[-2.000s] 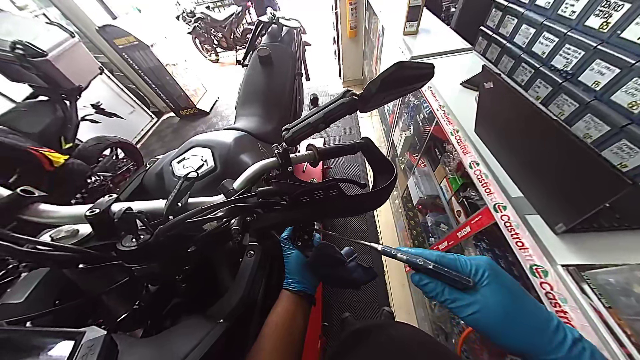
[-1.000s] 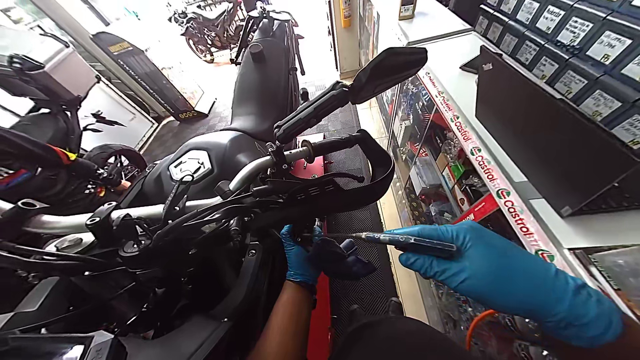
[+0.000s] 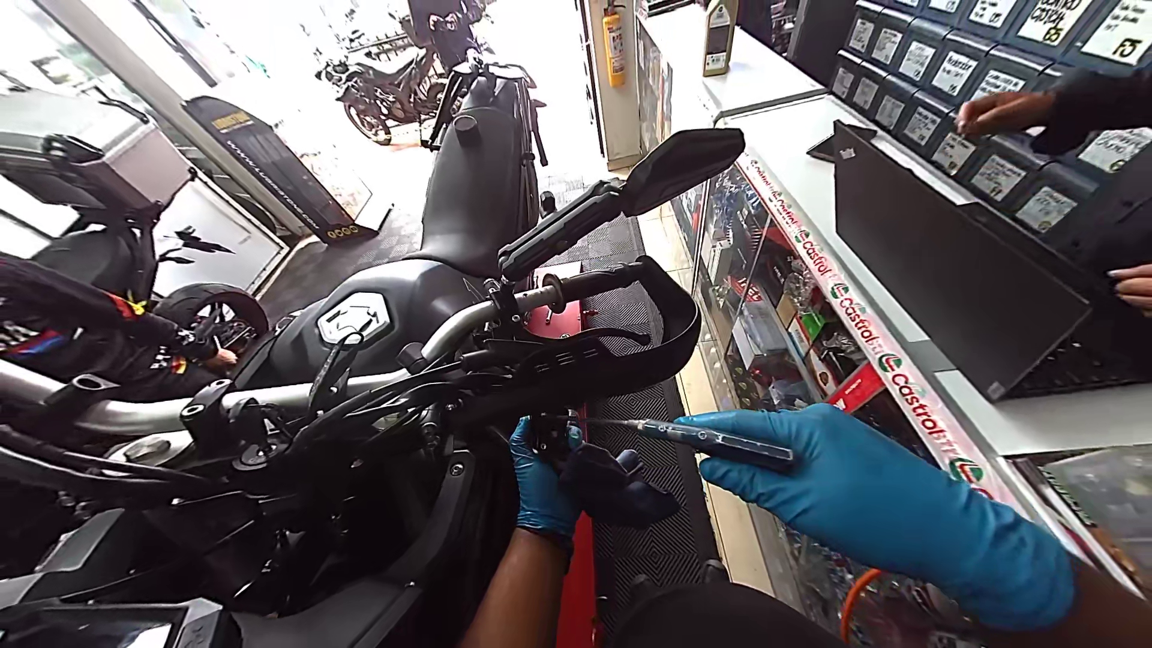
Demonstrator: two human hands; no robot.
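Note:
My right hand (image 3: 864, 495), in a blue glove, grips the dark handle of a thin-tipped hand tool (image 3: 720, 441); I cannot tell its exact kind. Its tip points left, toward a small dark part (image 3: 551, 434) under the handlebar. Around that part are the fingers of my gloved left hand (image 3: 544, 490), beside a dark cloth (image 3: 616, 486) that hangs below it. Above both hands are the black hand guard (image 3: 666, 351) and the silver handlebar (image 3: 459, 331) of a motorcycle. The motorcycle's black tank (image 3: 405, 297) and mirror (image 3: 684, 171) stand further off.
On the right runs a glass display counter (image 3: 846, 306) bearing a laptop (image 3: 954, 261) and a bottle (image 3: 718, 38). A person's hand (image 3: 1003, 114) is near the labelled storage bins (image 3: 918, 126). At the left, another person's arm (image 3: 81, 315) is beside a motorcycle wheel (image 3: 211, 310).
A person's hands have come into view behind the laptop. My right hand keeps hold of the tool, and my left stays under the handlebar.

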